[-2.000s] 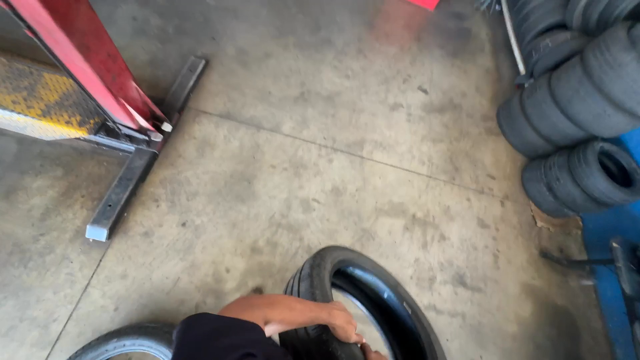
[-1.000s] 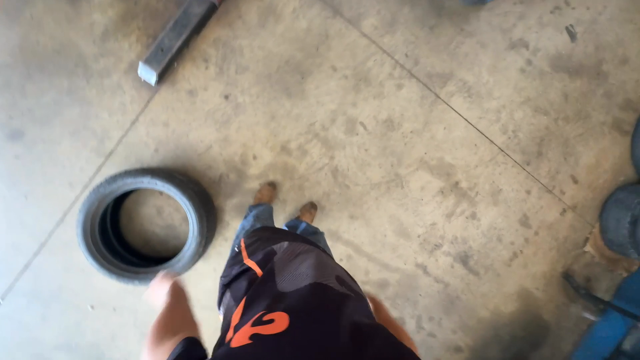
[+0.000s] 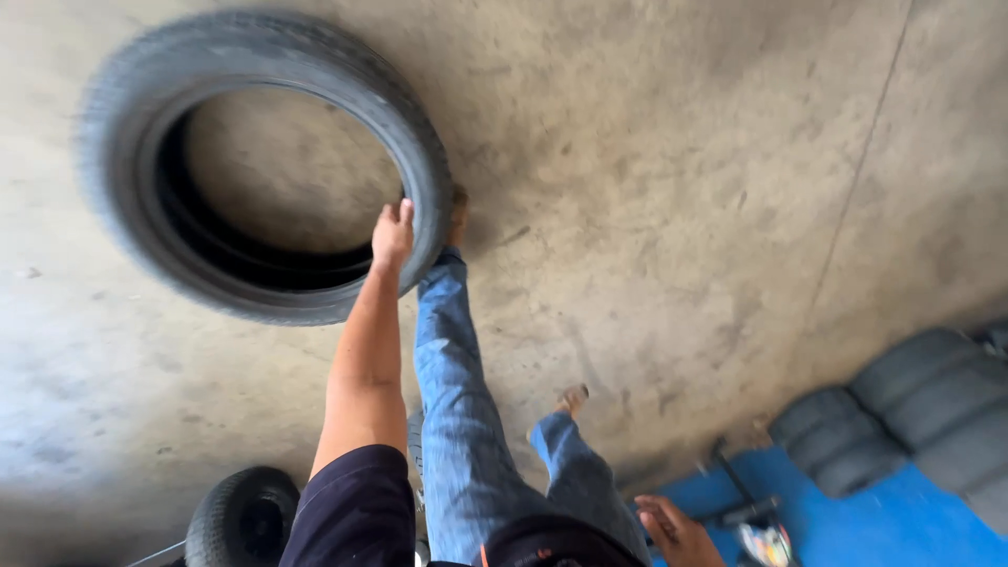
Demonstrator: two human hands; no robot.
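Observation:
A black rubber tire (image 3: 428,177) without a rim is at the upper left, tilted above the concrete floor. My left hand (image 3: 394,232) grips its near right side, with the fingers hooked into the inner opening by the bead. At the lower right, beside my jeans, my right hand (image 3: 677,531) holds nothing and its fingers are loosely apart. My legs in blue jeans (image 3: 457,370) are in mid-stride between the two hands. The tire's right edge partly hides one of my shoes.
Stacked black tires (image 3: 929,409) stand at the right beside a blue surface (image 3: 858,512). A black metal stand or tool (image 3: 740,488) is near my right hand. Another tire (image 3: 244,520), with a knobby tread, stands at the lower left. Stained concrete floor (image 3: 669,197) spreads ahead.
A second ago my left hand was beside a tire lying on the floor; now it is shut on a tire. The view has swung strongly, and the red lift post is out of view.

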